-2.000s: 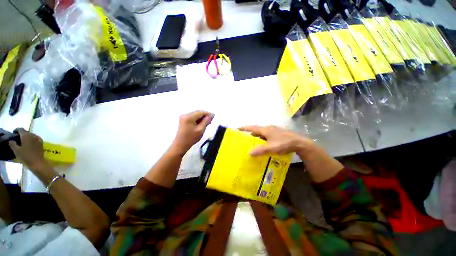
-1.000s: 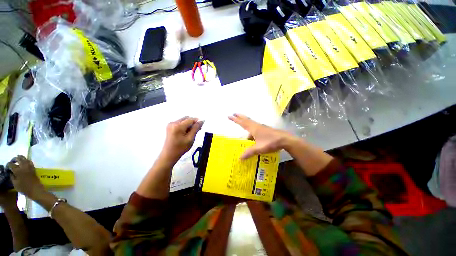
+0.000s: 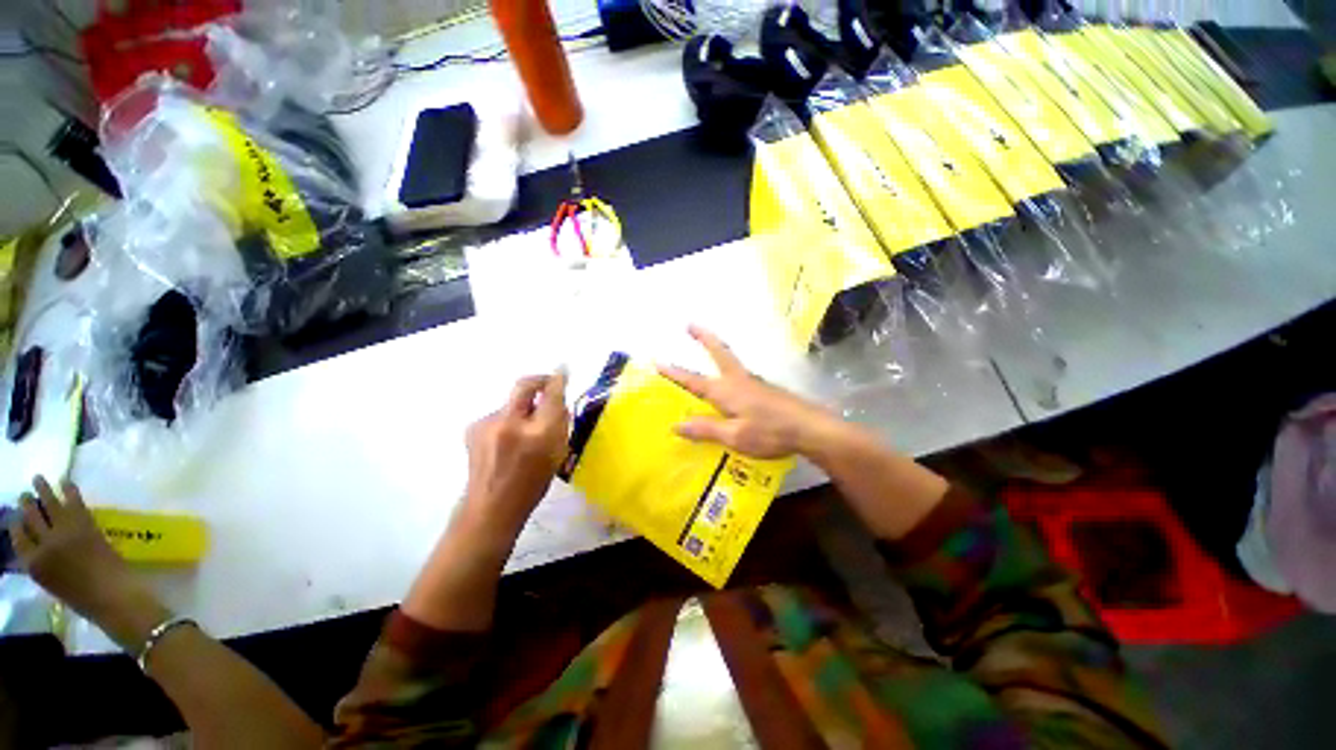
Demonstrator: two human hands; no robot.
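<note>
The yellow retail box (image 3: 667,469) lies tilted at the table's front edge, barcode corner overhanging toward me, black tab end up and left. Thin clear film with glare shows over its tab end; its outline is hard to tell. My left hand (image 3: 516,443) is closed, thumb and forefinger pinching the clear bag's edge beside the tab end. My right hand (image 3: 750,416) holds the box at its upper right, thumb on its face and fingers spread past the far edge. What lies under the box is hidden.
Bagged boxes (image 3: 843,205) lean in a row at right, loose plastic toward me, with black items behind. Scissors (image 3: 583,223) lie on a white sheet; a phone (image 3: 438,154) and orange flask (image 3: 538,66) stand behind. A crumpled stock bag (image 3: 286,220) and another person's hand (image 3: 71,545) are left.
The box has turned, its tab end now up and its barcode corner down. Glare now shows over the tab end. My left hand has come down beside it. The camera view has shifted slightly.
</note>
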